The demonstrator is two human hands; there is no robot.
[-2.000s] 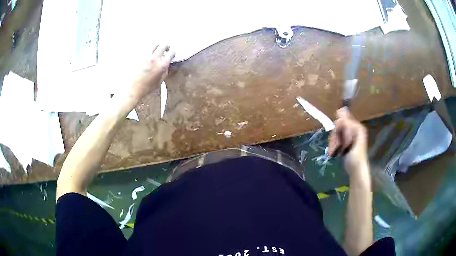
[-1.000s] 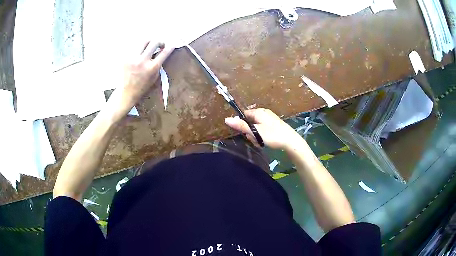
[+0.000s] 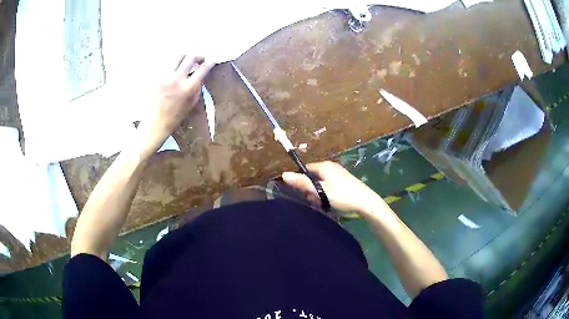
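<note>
The white sheet stack [image 3: 143, 37] lies across the back of the table with a curved front edge. My left hand [image 3: 178, 96] rests on the stack at its front edge, fingers bent, fingertips by the edge. My right hand [image 3: 334, 190] holds the shears [image 3: 279, 132] by their black handles near the table's front edge. The long silver blades look closed and point up and left, their tip at the stack's edge just right of my left fingers. A clip [image 3: 359, 21] sits on the stack's edge. Whether my left fingers pinch the sheets is unclear.
A grey flat bar [image 3: 83, 47] lies on the sheets at left. Thin white offcuts [image 3: 402, 107] lie on the brown table [image 3: 324, 93]. Stacked strips [image 3: 544, 28] lie at the right. A cardboard box [image 3: 483, 149] with white waste stands below the table edge. Scraps litter the green floor.
My right hand has swung the shears from the right side to the stack's edge beside my left hand, then moved slightly toward my body. My left hand stays on the stack. The view has shifted.
</note>
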